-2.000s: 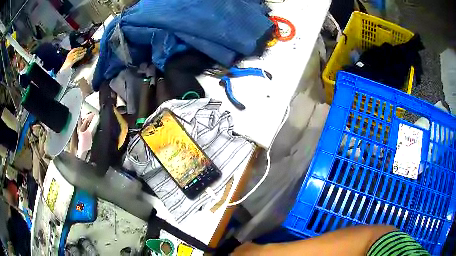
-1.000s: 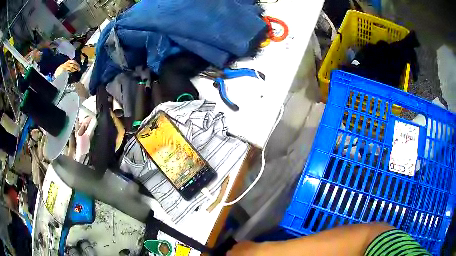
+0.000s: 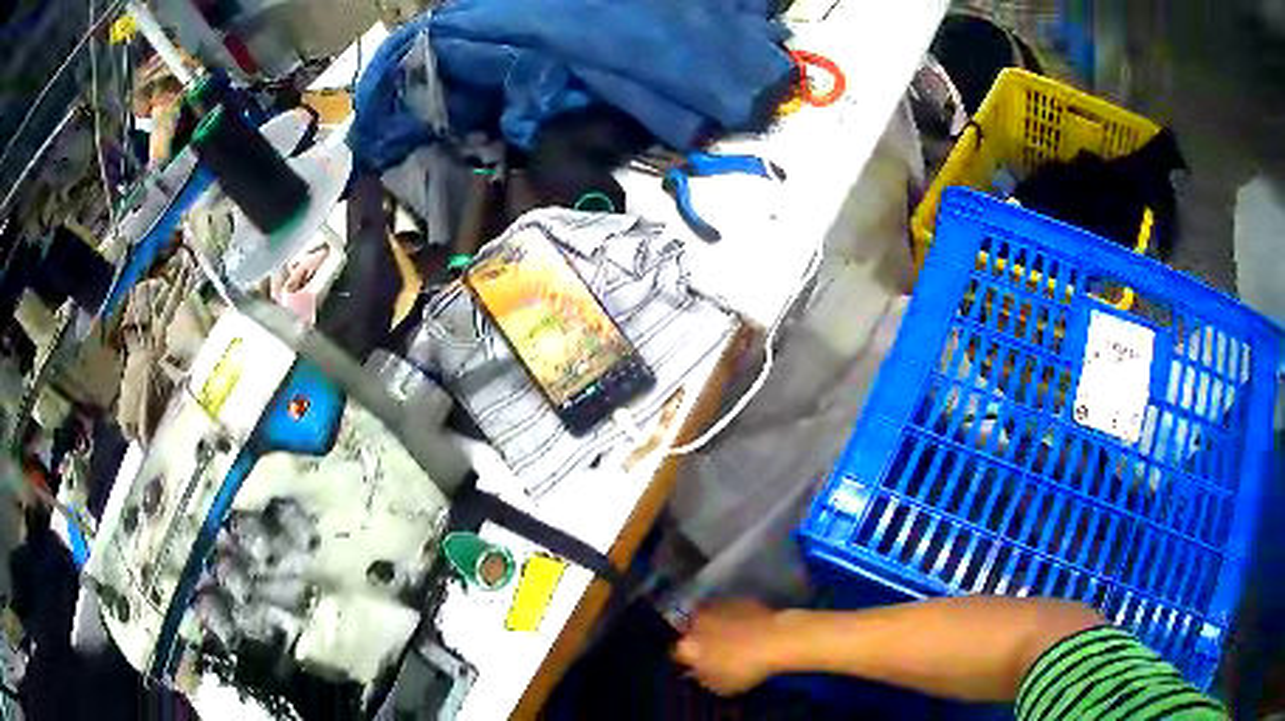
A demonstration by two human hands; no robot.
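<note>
My right hand (image 3: 726,645) is at the bottom centre, beyond the table's wooden edge. Its fingers are curled against dark cloth (image 3: 606,662); blur hides whether they grip it. My left hand is not in view. The white, grimy overlock machine (image 3: 303,528) is at the lower left, with a blue stripe and a red mark. A narrow black strip (image 3: 543,530) runs from the machine over the table edge towards my right hand. A green-rimmed small object (image 3: 481,561) and a yellow sticker (image 3: 536,593) are beside the machine.
A smartphone (image 3: 561,335) lies on striped cloth (image 3: 662,331), its white cable (image 3: 761,380) hanging over the edge. Behind are blue-handled nippers (image 3: 691,204), red-orange loops (image 3: 817,79) and denim (image 3: 592,64). A blue crate (image 3: 881,486) and yellow basket (image 3: 1022,99) stand right.
The view has shifted, so more of the machine and table front show. My right hand, earlier cut off by the bottom edge, now shows whole. The phone and nippers keep their places on the table.
</note>
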